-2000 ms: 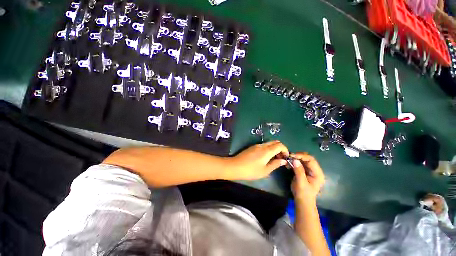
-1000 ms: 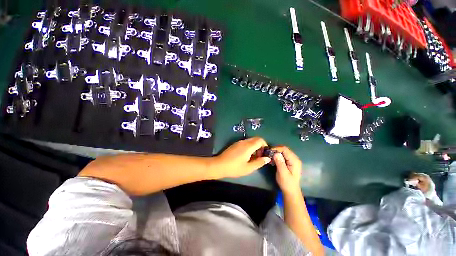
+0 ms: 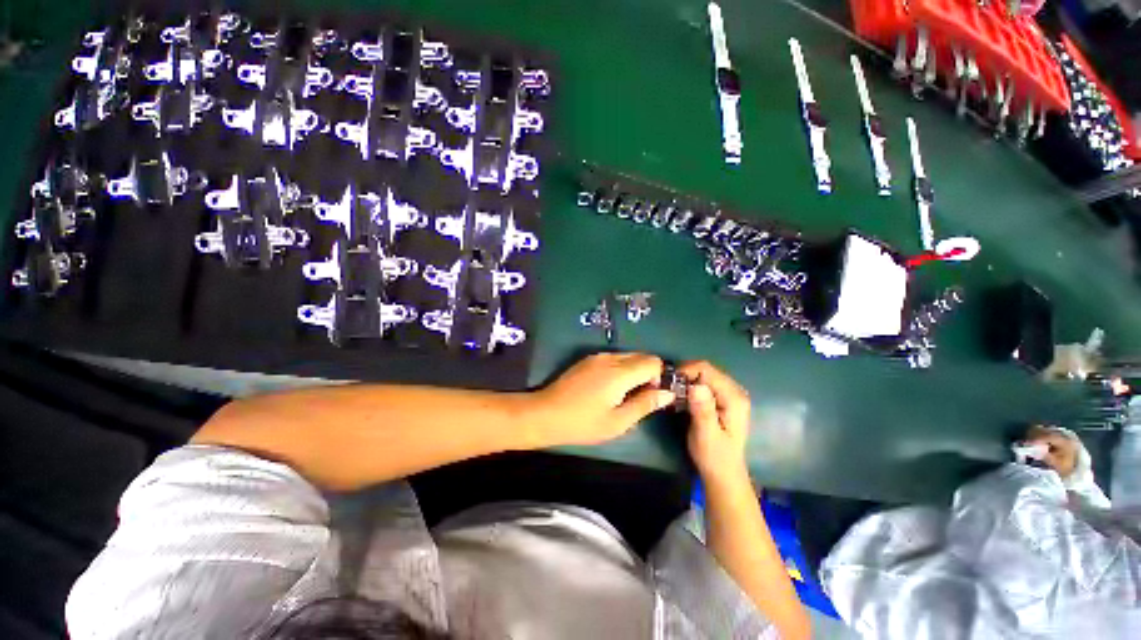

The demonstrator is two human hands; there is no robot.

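Observation:
A small dark watch head point(image 3: 677, 384) is held between the fingertips of both hands, low over the green bench; the fingers hide most of it. My left hand point(image 3: 603, 398) grips it from the left and my right hand point(image 3: 721, 415) from the right. Two loose spring clips point(image 3: 617, 311) lie on the bench just beyond my left hand. The black foam tray point(image 3: 188, 294) at the left holds rows of clamped watch heads point(image 3: 357, 313), dark squares with silver clips at opposite sides.
A heap of clips point(image 3: 757, 278) and a black box with a white stack point(image 3: 867, 290) lie right of centre. A red-handled tool point(image 3: 936, 255) lies beside it. Strapped watches point(image 3: 813, 119) and red trays point(image 3: 988, 56) are farther up. Another person's hand point(image 3: 1054, 453) shows at lower right.
The view has shifted, so the bench items sit farther left than at first. Both hands stay together on the dark piece, which shows a little more between the fingertips than at first.

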